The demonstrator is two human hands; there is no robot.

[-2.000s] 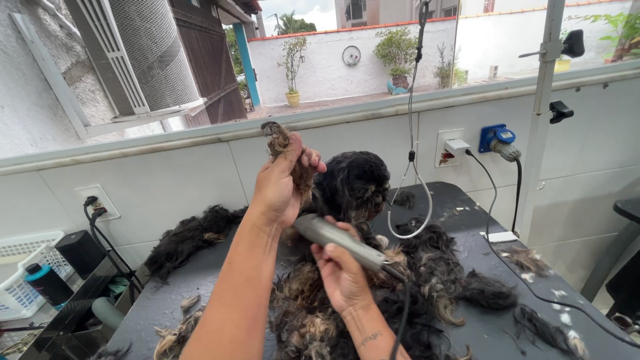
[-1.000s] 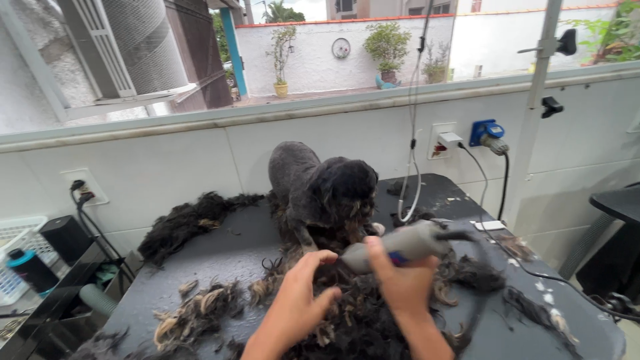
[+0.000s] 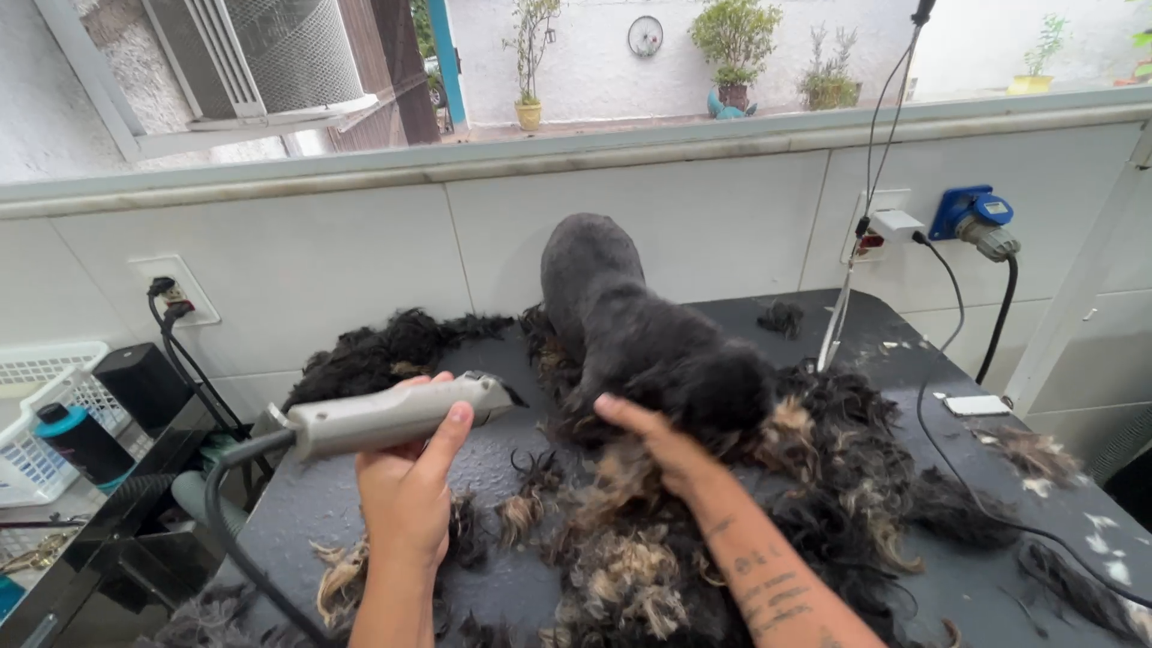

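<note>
A small black dog [image 3: 598, 270], its back and sides clipped short, stands on the dark grooming table [image 3: 504, 459] with its head lowered to the right. My left hand [image 3: 414, 472] holds a grey corded hair clipper [image 3: 387, 416], its blade pointing right, a little left of the dog. My right hand [image 3: 657, 441] reaches to the dog's front below the neck; its fingers are partly hidden by fur, so its grip does not show. Loose black and tan fur [image 3: 630, 576] lies in heaps under and around that forearm.
A wire grooming loop [image 3: 846, 306] hangs at the table's right rear. A thin cable crosses the right side near a white device [image 3: 978, 406]. More cut fur [image 3: 387, 351] lies at the back left. A white basket [image 3: 45, 423] and a black bottle [image 3: 81, 445] stand left of the table.
The clipper has passed from my right hand to my left, which has moved left with it. My right hand has moved to the dog's front. The dog's head has lowered and turned.
</note>
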